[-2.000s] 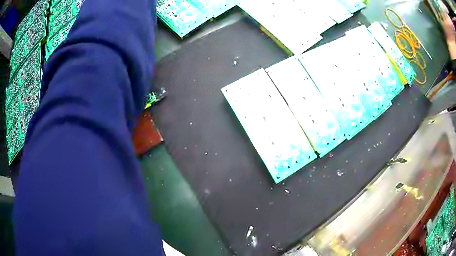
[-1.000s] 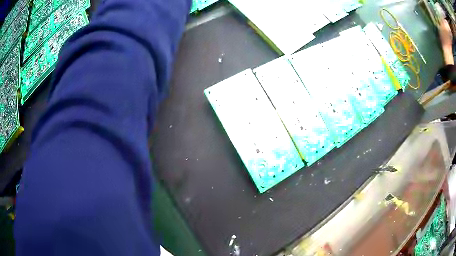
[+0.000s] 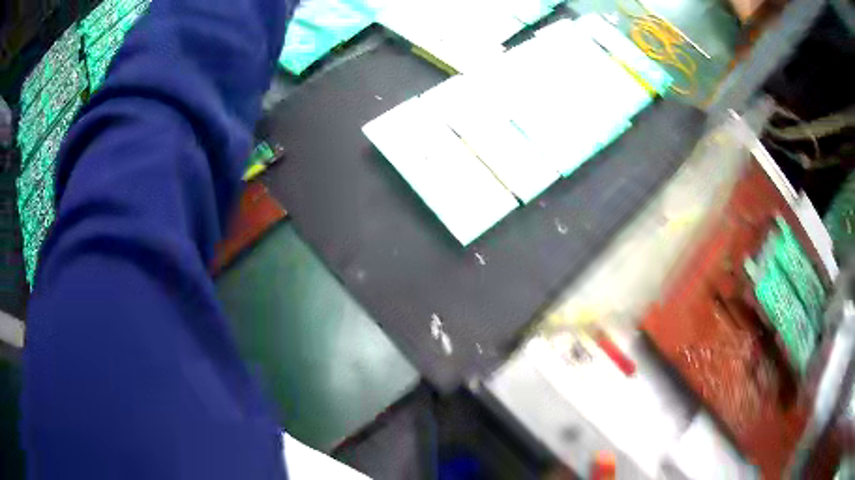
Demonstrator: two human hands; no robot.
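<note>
No hand is in view. A dark blue sleeve runs from the bottom left up to the top edge, and the hand beyond it is cut off. Pale boards [image 3: 487,122] lie overlapping in a row on a black mat [image 3: 375,234]. More pale boards [image 3: 441,23] lie behind them at the top edge. Washed-out light hides much of their surface detail.
Green boards [image 3: 52,131] stand in rows at the far left. Orange bands [image 3: 661,42] lie at the top right. A pale machine [image 3: 600,403] is at the lower right, with a red-brown plate [image 3: 722,347] and a green board [image 3: 787,281] on it.
The view has swung, so the mat and boards sit higher and further left. More of the machine and its red-brown plate shows. Another person's hand at the right edge is gone from view.
</note>
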